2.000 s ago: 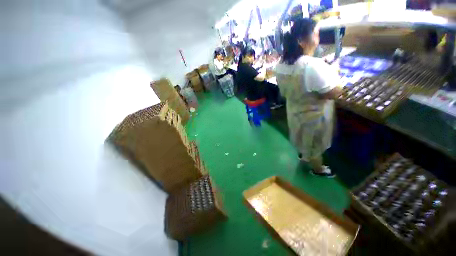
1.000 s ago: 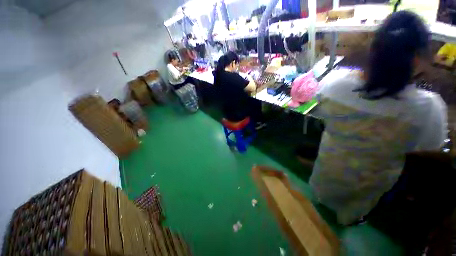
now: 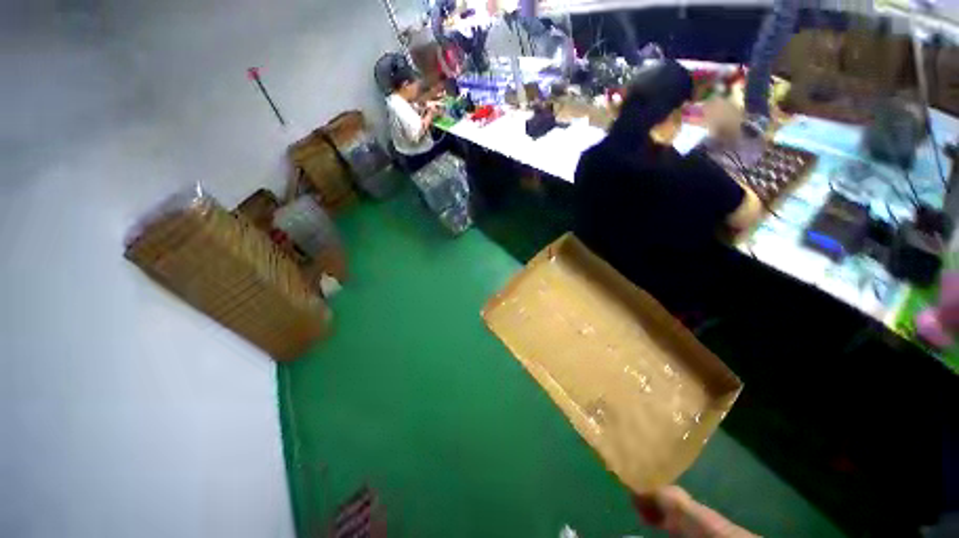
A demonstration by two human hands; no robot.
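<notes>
A shallow open brown cardboard tray [image 3: 589,352] is held tilted in front of me, above the green floor. A few small pale or shiny bits show on its inside; they are too small to name. My right hand [image 3: 689,517] comes in from the bottom edge and is shut on the tray's near corner, with the wrist cut off by the frame. My left hand is not in view.
Stacked flat cartons [image 3: 226,278] stand by the wall at left, with more cartons [image 3: 326,158] and plastic bags behind. A person in black sits close at the bench [image 3: 547,152]; another sits farther off. Green floor [image 3: 421,399] runs between.
The view has moved forward along the aisle, past the standing person, who is now out of view. The tray shows wider and higher, and my right hand has come into view on it.
</notes>
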